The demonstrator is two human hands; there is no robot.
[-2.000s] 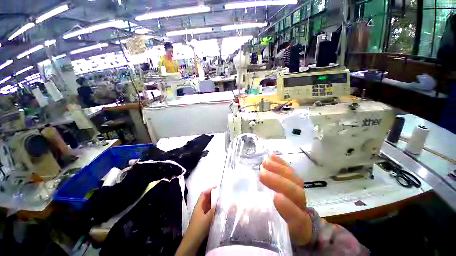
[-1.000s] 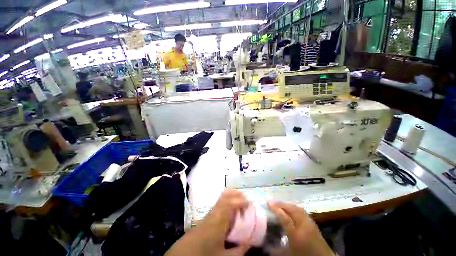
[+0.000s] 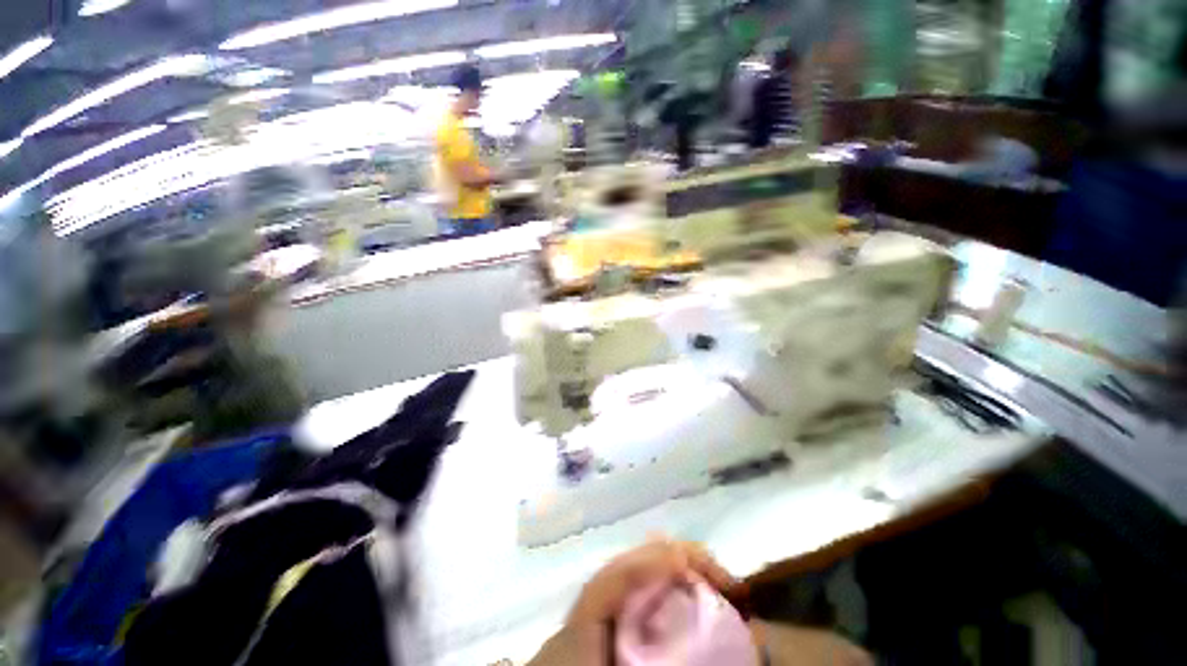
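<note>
The drinking bottle shows as a round pinkish end (image 3: 683,627) at the bottom centre, low in front of the table edge; the rest of it is hidden. My left hand (image 3: 601,601) wraps around its left and upper side. My right hand (image 3: 804,647) is at its right side, blurred and partly cut off by the lower edge. The off-white sewing machine (image 3: 833,345) stands behind my hands. Dark cloth (image 3: 319,527) with pale strips lies at the left. The frame is blurred.
A blue basket (image 3: 117,546) is at the left, partly under the cloth. Black scissors (image 3: 970,397) and a white thread cone (image 3: 1000,312) are right of the machine. A person in yellow (image 3: 461,163) stands beyond the white partition (image 3: 404,319).
The view has turned and tilted. The bottle has gone from upright before the machine to low at the table edge, its pinkish end now facing me. The person in yellow now stands more upright.
</note>
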